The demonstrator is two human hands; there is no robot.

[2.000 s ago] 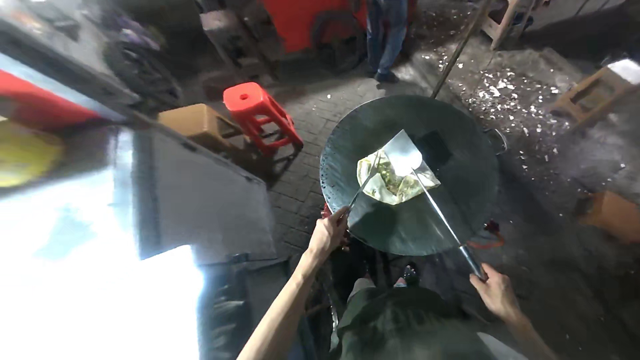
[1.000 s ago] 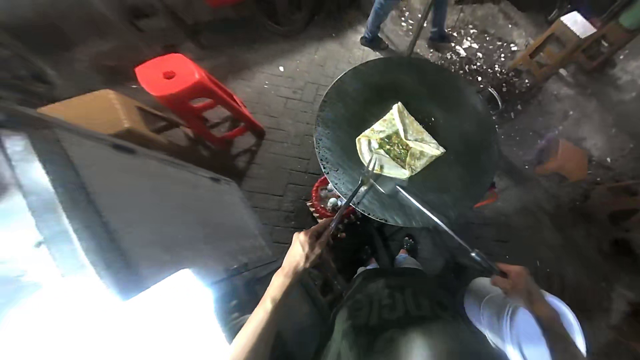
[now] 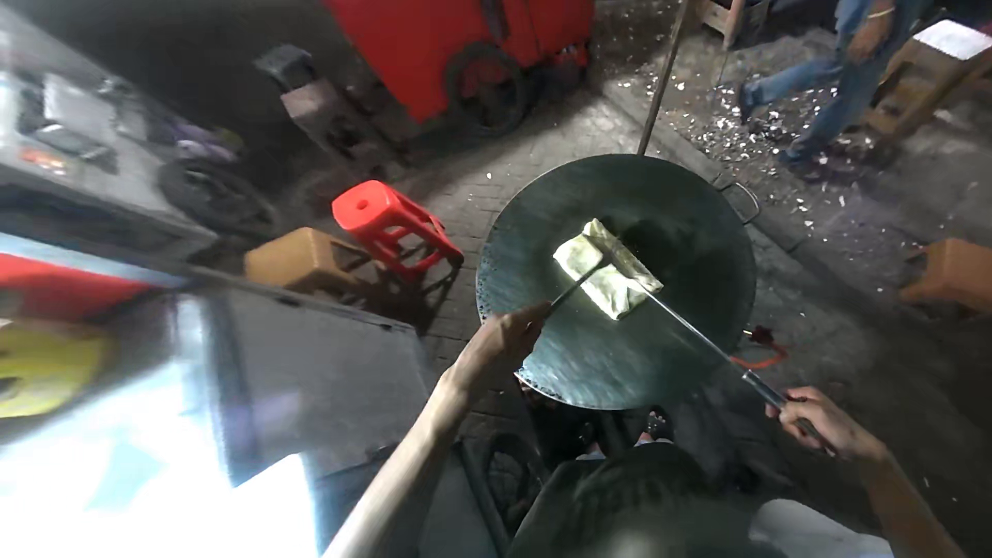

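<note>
A large round dark metal griddle pan lies in front of me, with a folded flatbread near its middle. My left hand, at the pan's left rim, grips a thin-handled utensil whose tip touches the top of the bread. Low on the right, beyond the rim, my right hand is closed on the dark handle of a long metal spatula. The spatula's far end meets the bread's lower right edge; its blade is hidden or too blurred to make out.
A red plastic stool and a tan stool stand to the left, beyond a grey cart panel. Behind the pan is a red wheeled cart. A person in jeans stands at the upper right; an orange-brown stool is at right.
The flatbread lay spread in a square with its green filling showing; now it is folded into a narrower packet. Both utensils have moved from the pan's near side onto the bread.
</note>
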